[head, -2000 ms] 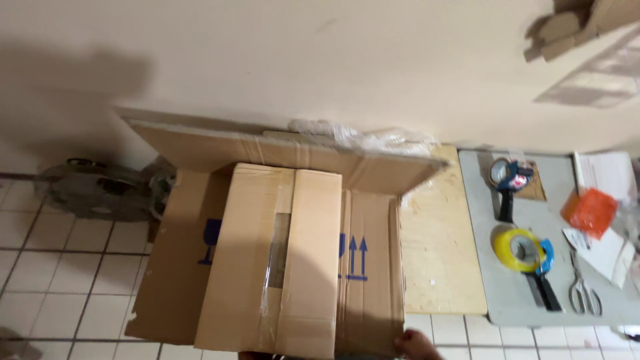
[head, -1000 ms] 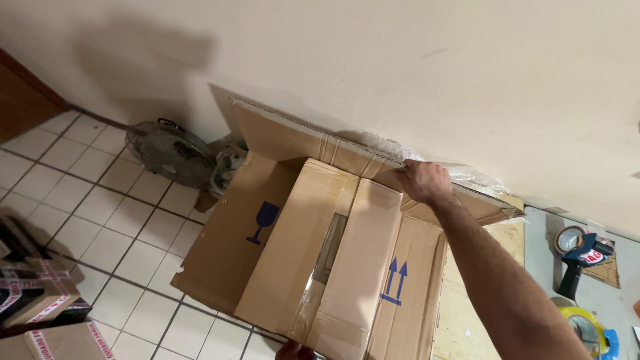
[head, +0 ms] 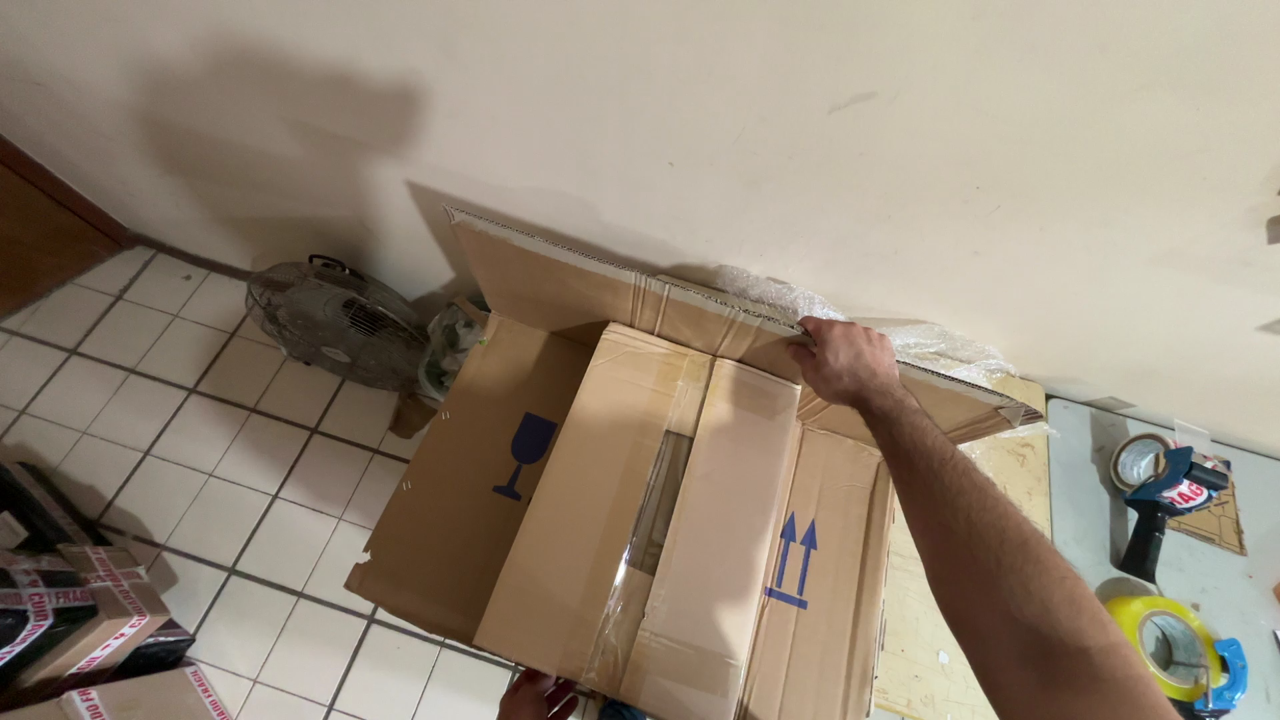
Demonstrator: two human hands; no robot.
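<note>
My right hand (head: 848, 362) grips the top edge of an upright cardboard panel (head: 560, 270) that leans near the wall. My left hand (head: 538, 696), partly cut off at the bottom edge, is at the near lower edge of a brown cardboard box (head: 560, 510); its fingers are mostly hidden. Clear tape runs along the box's top, where a gap between two flaps shows. Behind and beside the box spreads a larger sheet of cardboard, printed with a blue glass symbol (head: 525, 455) on the left and blue double arrows (head: 793, 560) on the right.
A wooden table (head: 960, 590) stands under the cardboard, with bubble wrap (head: 940, 345) by the wall. On the grey table (head: 1090, 450) at right lie a tape dispenser (head: 1165, 500) and a yellow tape roll (head: 1165, 645). A fan (head: 340, 320) and taped parcels (head: 110, 620) are on the tiled floor.
Since two seconds ago my right hand has moved from the lower edge of the cardboard up to the top of the back panel. The view has swung left.
</note>
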